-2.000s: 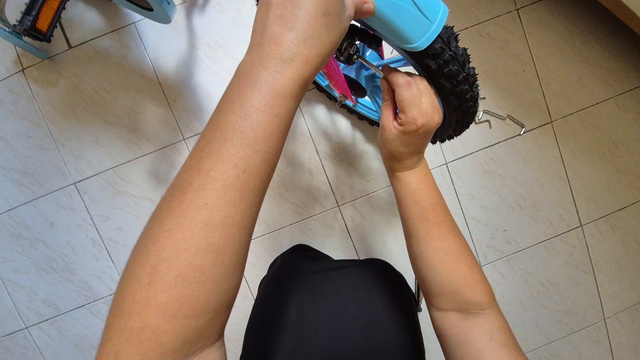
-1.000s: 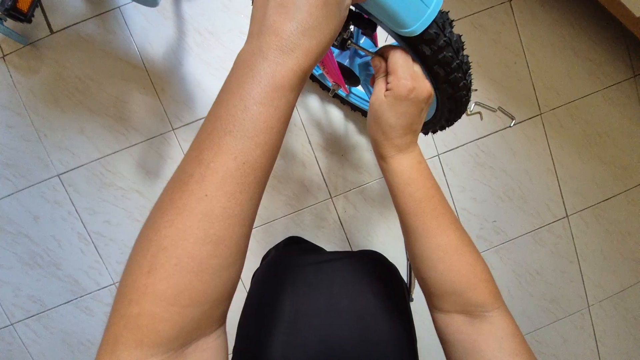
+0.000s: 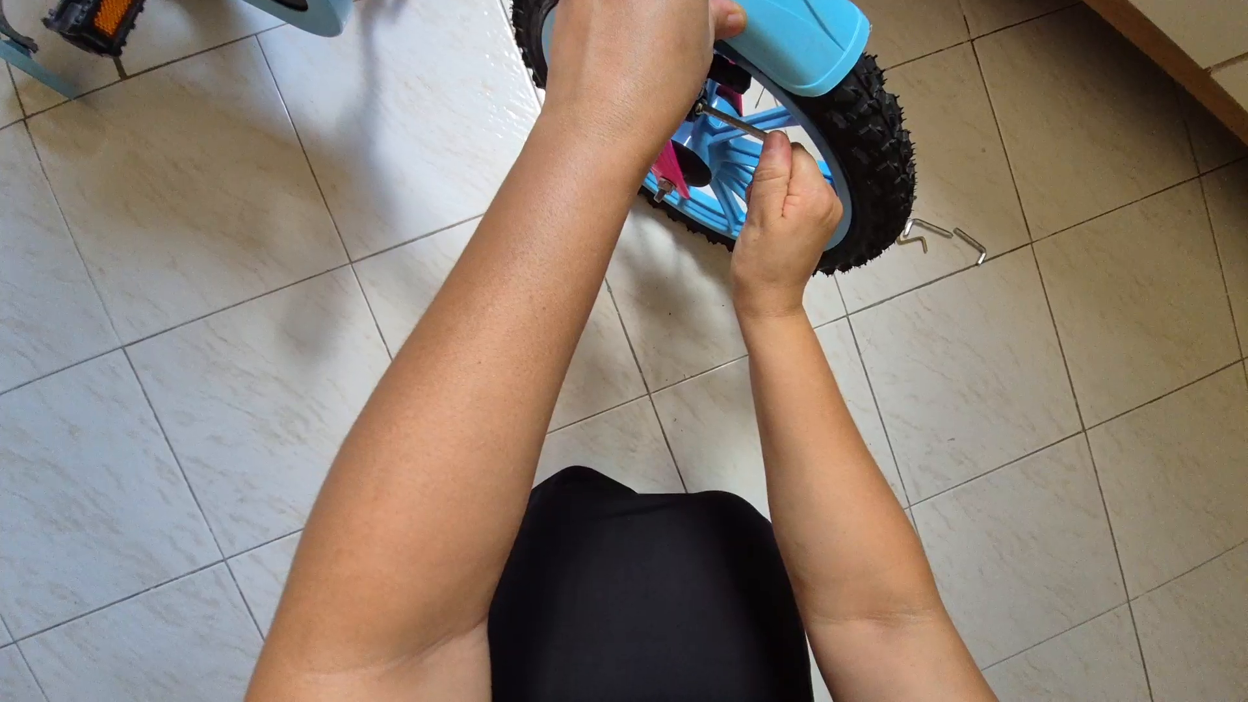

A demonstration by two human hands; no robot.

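At the top of the head view is a small bicycle's front wheel with a black knobby tire and blue spokes. A light blue fender covers part of it. My right hand is closed on a thin metal tool, probably a hex key, whose far end meets a dark part beside the fork. A pink part shows near the hub. My left hand reaches to the fender's left edge, its thumb against it; its other fingers are out of sight, so its hold cannot be told.
Several bent hex keys lie on the tiled floor right of the tire. A black pedal with an orange reflector and a blue frame part are at the top left. A wood-edged cabinet or step stands at the upper right.
My right hand has swung about the tool's far end, in toward the wheel and then back out. My left hand has stayed by the fender.
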